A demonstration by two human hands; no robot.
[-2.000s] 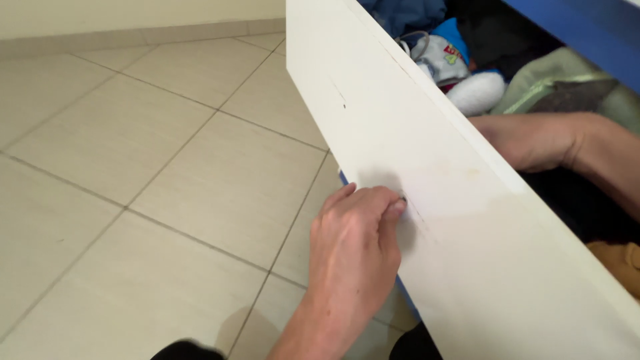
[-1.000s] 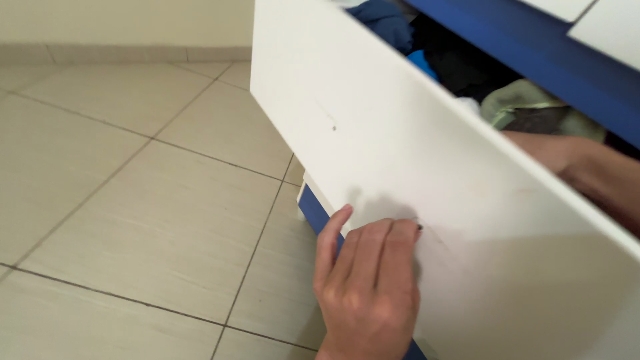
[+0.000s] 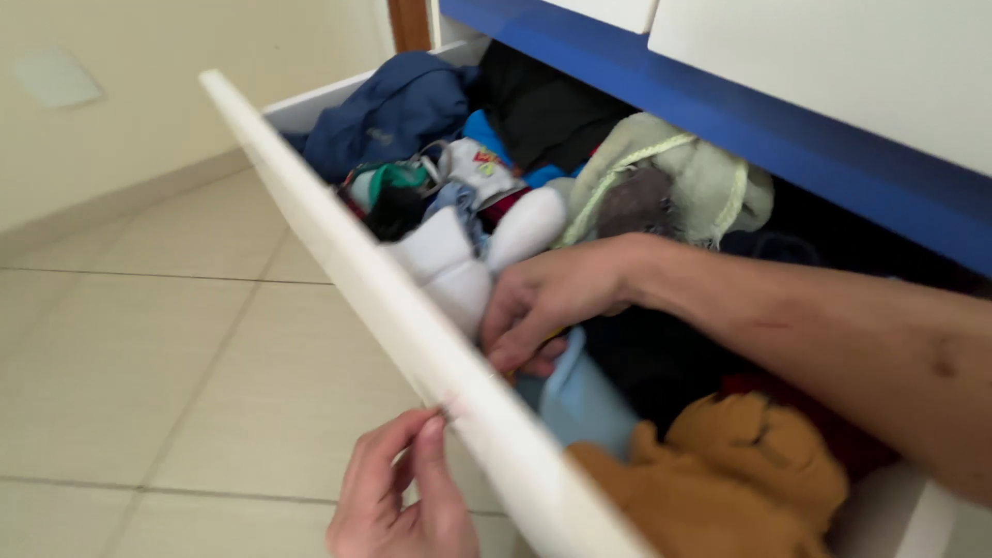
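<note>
A white drawer front (image 3: 372,302) runs diagonally across the view, with the drawer pulled out. My left hand (image 3: 407,480) is outside it, thumb and forefinger pinched on a small dark thing at the front's outer face; what it is, I cannot tell. Inside the drawer, my right hand (image 3: 535,310) reaches down close behind the front, its fingers curled and partly hidden. Something yellow-orange shows by those fingers, but whether they grip it is unclear. White socks (image 3: 453,271) lie beside this hand, and a light blue item (image 3: 585,395) is just below it.
Around the hands lie a brown plush toy (image 3: 744,473), a grey-green cloth with yellow trim (image 3: 674,170), navy clothing (image 3: 387,108) and black fabric (image 3: 542,101). A blue cabinet rail (image 3: 721,116) crosses above the drawer. Floor tiles (image 3: 201,372) and a wall (image 3: 155,101) are at the left.
The view has shifted to show far more of the drawer's inside. My left hand's fingers, spread against the drawer front one second ago, are now pinched at the small dark thing.
</note>
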